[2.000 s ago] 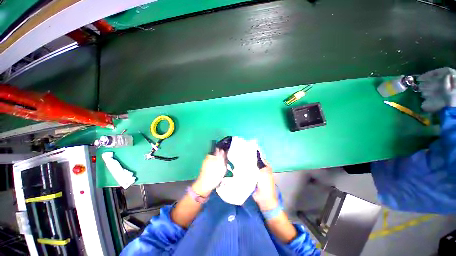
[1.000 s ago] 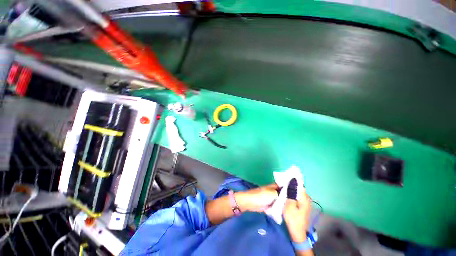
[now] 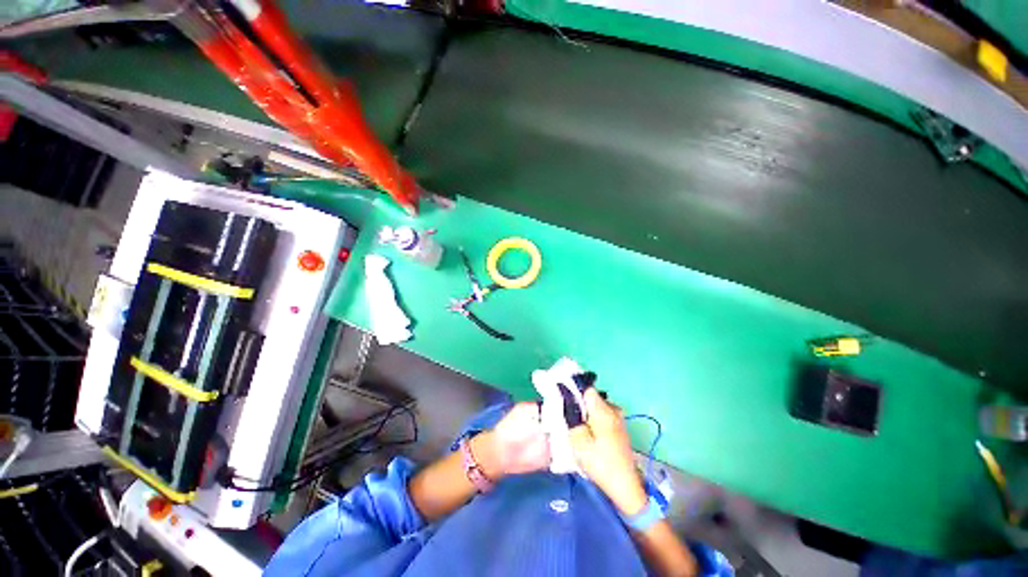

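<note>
A white wipe (image 3: 557, 419) is bunched between my two hands, just over the front edge of the green bench. My left hand (image 3: 521, 440) grips it from the left. My right hand (image 3: 602, 437) grips it from the right, with black caps on its fingertips. Whether a small part is inside the wipe is hidden. A blue band and a thin blue cord are at my right wrist.
On the green-matted bench (image 3: 676, 338): spare wipe (image 3: 386, 302), clear bottle (image 3: 415, 247), yellow tape roll (image 3: 514, 263), open pliers (image 3: 478, 298), yellow item (image 3: 836, 346), black box (image 3: 836, 399). Left: white fixture machine (image 3: 295, 327), orange-red post (image 3: 338, 124). Dark conveyor (image 3: 699, 147) lies behind.
The view has swung left, bringing the whole fixture machine in. My hands still hold the wipe, now folded smaller than two seconds ago. The coworker's hand at the right has left view.
</note>
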